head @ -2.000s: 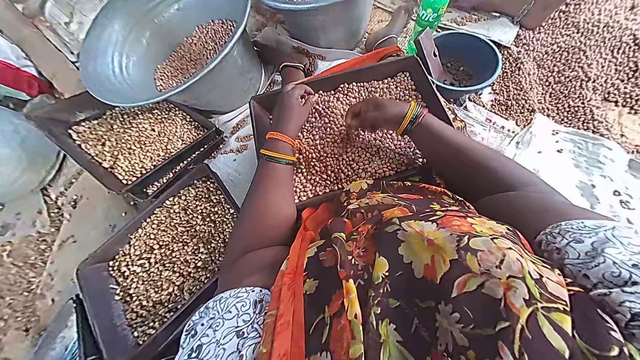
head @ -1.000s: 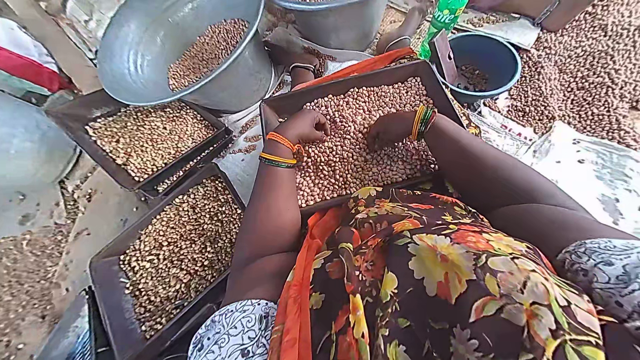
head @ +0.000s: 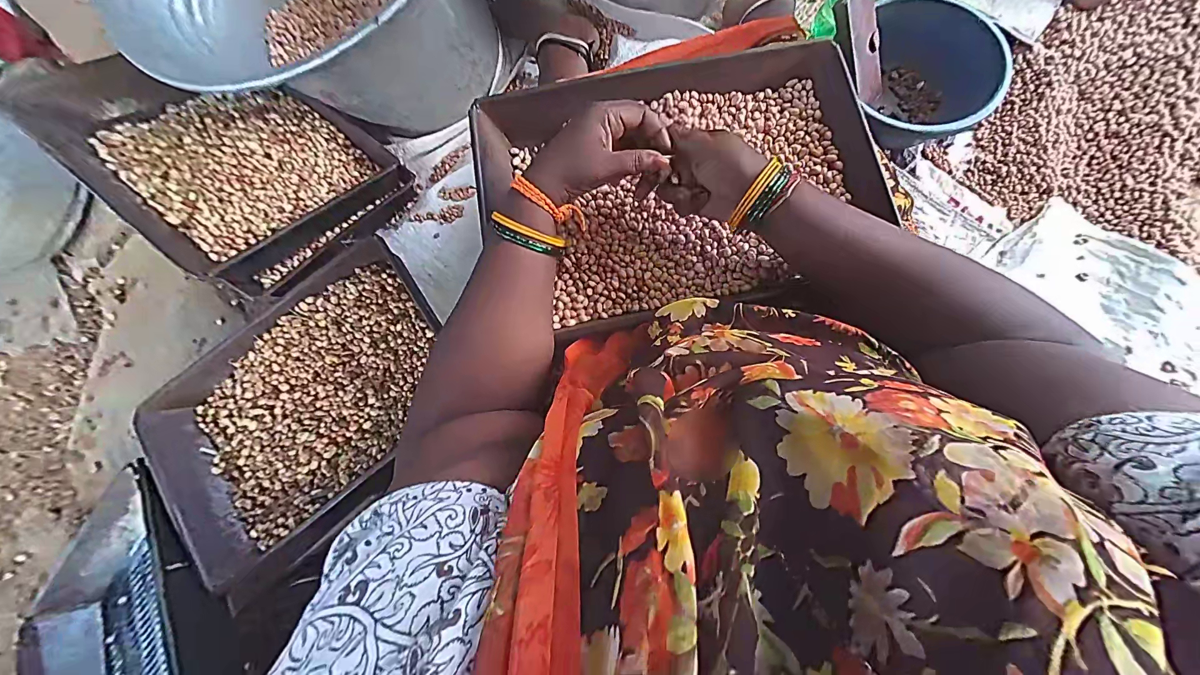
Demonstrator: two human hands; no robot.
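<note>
A dark rectangular tray (head: pixel 656 79) rests at my lap, holding pinkish-brown nuts or seeds (head: pixel 656 253). Above its middle my left hand (head: pixel 605 150) and my right hand (head: pixel 703 169) meet at the fingertips. The left thumb and forefinger form a ring and touch the right fingers. A tiny pale bit shows between the fingertips; what it is and which hand grips it, I cannot tell. The right fingers are curled, so their inner side is hidden.
Dark trays of paler nuts or seeds stand at left, one upper (head: pixel 394 178), one lower (head: pixel 178 487). A large metal basin (head: pixel 412 75) stands behind. A blue tub (head: pixel 994 75) is beyond the tray, near a heap of nuts or seeds (head: pixel 1106 122). A foot (head: pixel 562 61) lies behind the tray.
My hands were apart over the tray one second ago; they have come together at the fingertips.
</note>
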